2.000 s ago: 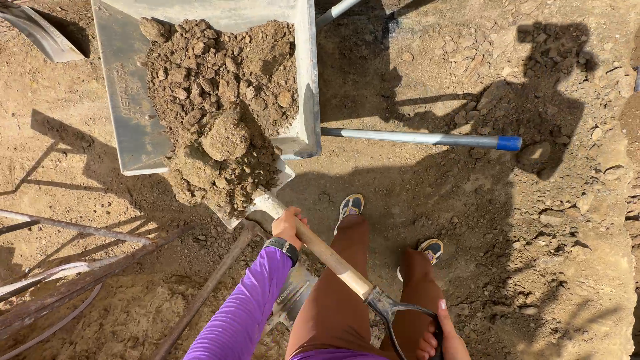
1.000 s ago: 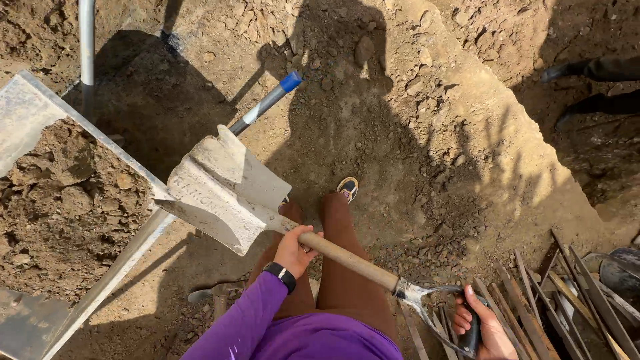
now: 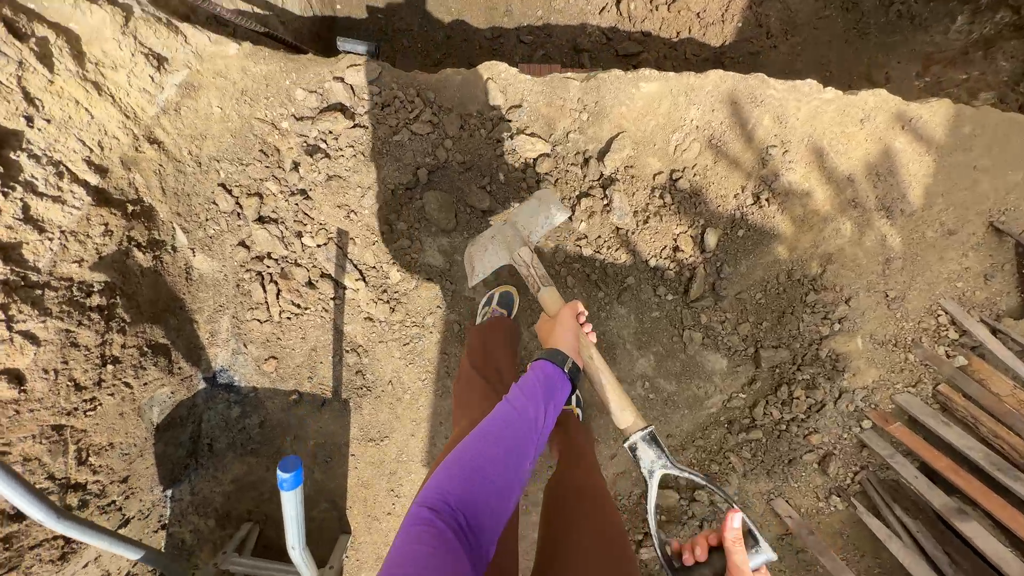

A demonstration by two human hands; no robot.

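A shovel crosses the middle of the head view, its metal blade [image 3: 512,236] low over or against the rubble just beyond my feet; whether it touches is unclear. My left hand [image 3: 565,330], below a purple sleeve and a dark wristband, is closed around the wooden shaft [image 3: 610,386] near the blade. At the lower right my right hand [image 3: 724,548] grips the D-handle [image 3: 664,472], its palm partly cut off by the frame edge. Loose soil and stones [image 3: 680,264] lie around and to the right of the blade.
Wheelbarrow handles, one with a blue end [image 3: 290,472], rise at the lower left. Wooden boards [image 3: 952,472] lie scattered at the lower right. Across the top runs the edge of a drop [image 3: 688,74], with a short pipe [image 3: 358,46] by it. My shoe [image 3: 498,304] stands close to the blade.
Two seconds ago the blade was at the wheelbarrow with soil heaped there; a second ago it was raised beside it with no load visible. Now it is over the rubble. The view has turned strongly.
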